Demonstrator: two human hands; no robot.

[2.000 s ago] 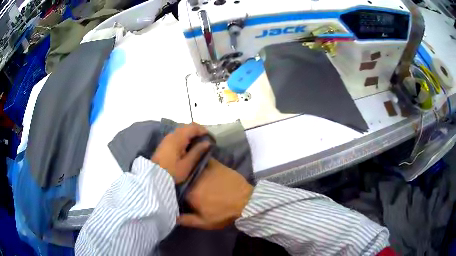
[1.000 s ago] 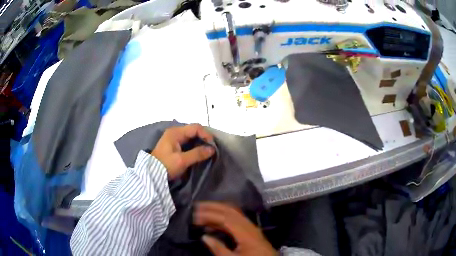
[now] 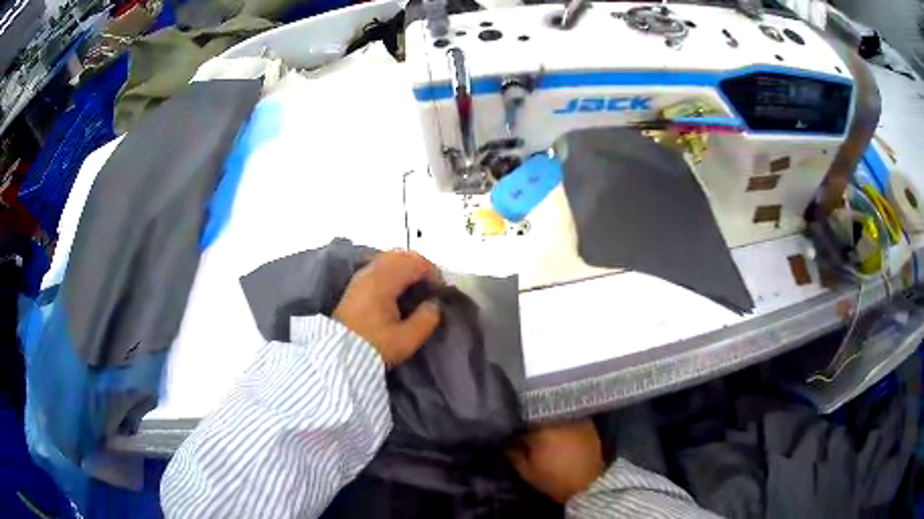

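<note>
A dark grey joined work piece (image 3: pixel 456 355) lies on the front of the table and hangs over its edge toward the lap. My left hand (image 3: pixel 390 304) pinches a fold of it on the table, in front of the needle area. My right hand (image 3: pixel 559 456) is low, just below the table edge, at the hanging cloth; its fingertips are hidden by the cloth. The presser foot (image 3: pixel 471 182) stands over the needle plate (image 3: pixel 496 228) with no cloth under it. A blue oval attachment (image 3: pixel 526 187) is beside it.
A small grey cut piece (image 3: pixel 648 208) leans on the white sewing machine (image 3: pixel 618 76). Stacked grey pieces (image 3: pixel 152 213) lie at the left over blue plastic (image 3: pixel 91 405). A ruler strip (image 3: pixel 648 375) lines the front edge. A grey heap (image 3: pixel 800 446) is below right.
My right hand was over my left, then moved down and right to the cloth below the edge. My left hand keeps its hold. The cloth's hanging part has shifted right and bunched up.
</note>
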